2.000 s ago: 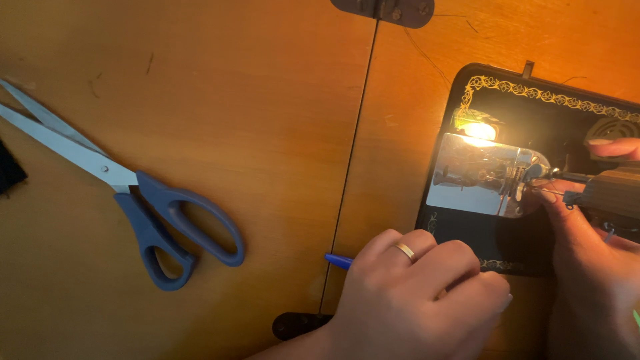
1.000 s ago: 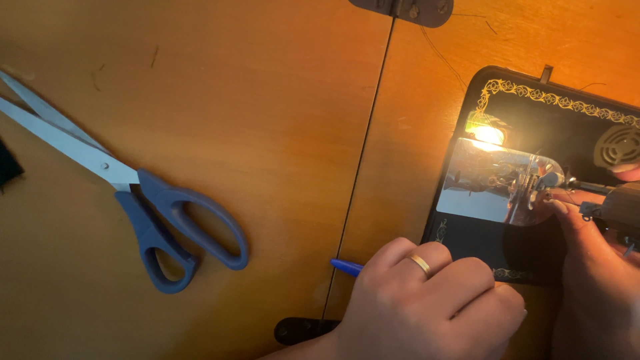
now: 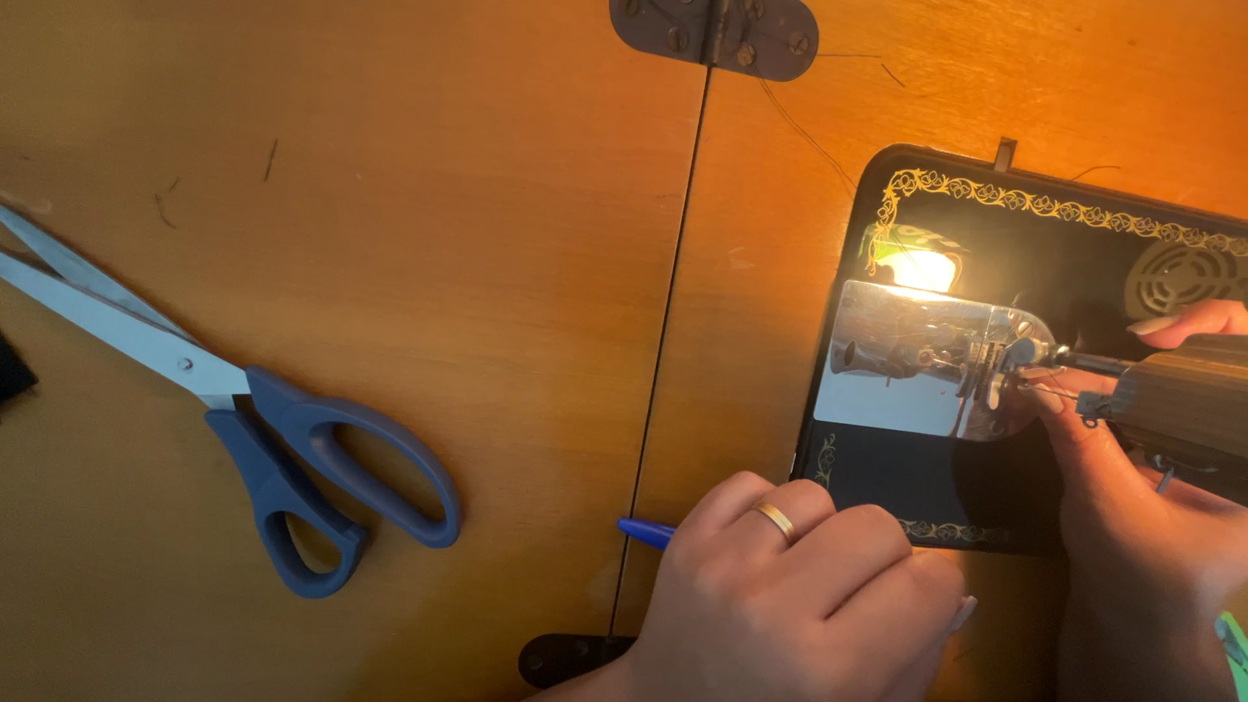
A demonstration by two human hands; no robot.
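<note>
A sewing machine's black bed (image 3: 897, 478) with gold scroll trim lies at the right, a shiny metal plate (image 3: 892, 400) set in it. Above the plate are the presser foot (image 3: 1004, 375) and the needle bar end of the machine head (image 3: 1189, 390). My right hand (image 3: 1121, 497) reaches around the head, thumb and fingertip close together beside the needle; whether thread is between them I cannot tell. My left hand (image 3: 799, 585), with a gold ring, rests curled at the bed's near edge, over a blue pen-like item (image 3: 645, 532) whose tip sticks out. Its fingertips are mostly hidden.
Blue-handled scissors (image 3: 341, 468) lie partly open on the wooden table (image 3: 487, 244) at the left. A dark fabric piece (image 3: 12, 375) is at the left edge. Metal hinges (image 3: 717, 34) join the table's seam, and loose threads lie about. Something green (image 3: 1230, 643) shows at lower right.
My right thumb and finger remain by the needle with small shifts. My left hand stays curled over the blue item. The view has shifted slightly.
</note>
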